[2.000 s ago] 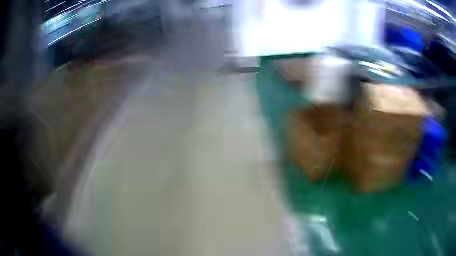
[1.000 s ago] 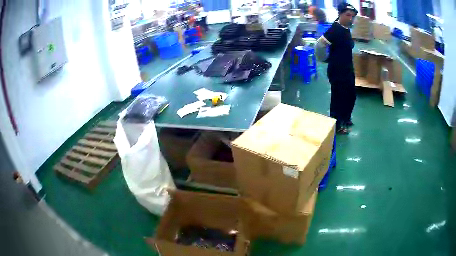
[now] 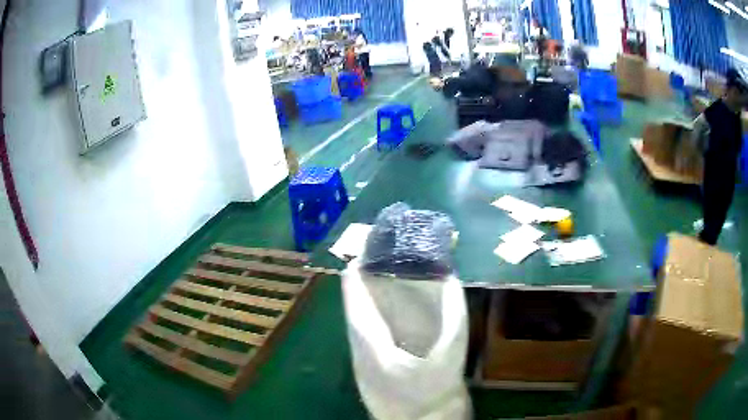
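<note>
Neither of my hands is in the picture. Nearest in front of me, a white sack (image 3: 410, 361) stands upright with its mouth open at the near end of a long green workbench (image 3: 459, 193). A dark plastic-wrapped bundle (image 3: 410, 242) lies at the bench edge by the sack's mouth. White papers (image 3: 521, 244) and a small yellow roll (image 3: 564, 225) lie on the bench, with dark grey fabric pieces (image 3: 513, 146) further back. An open carton (image 3: 533, 353) sits under the bench.
A wooden pallet (image 3: 225, 308) lies on the floor at left, near a white wall (image 3: 193, 139) with a metal box. Blue stools (image 3: 317, 201) stand left of the bench. Stacked cartons (image 3: 697, 287) stand at its right corner. A person (image 3: 722, 160) stands at far right.
The view has turned left and moved closer to the sack. The sack, bench and person now show further right, more of the pallet shows, and the near open carton has mostly left the bottom edge.
</note>
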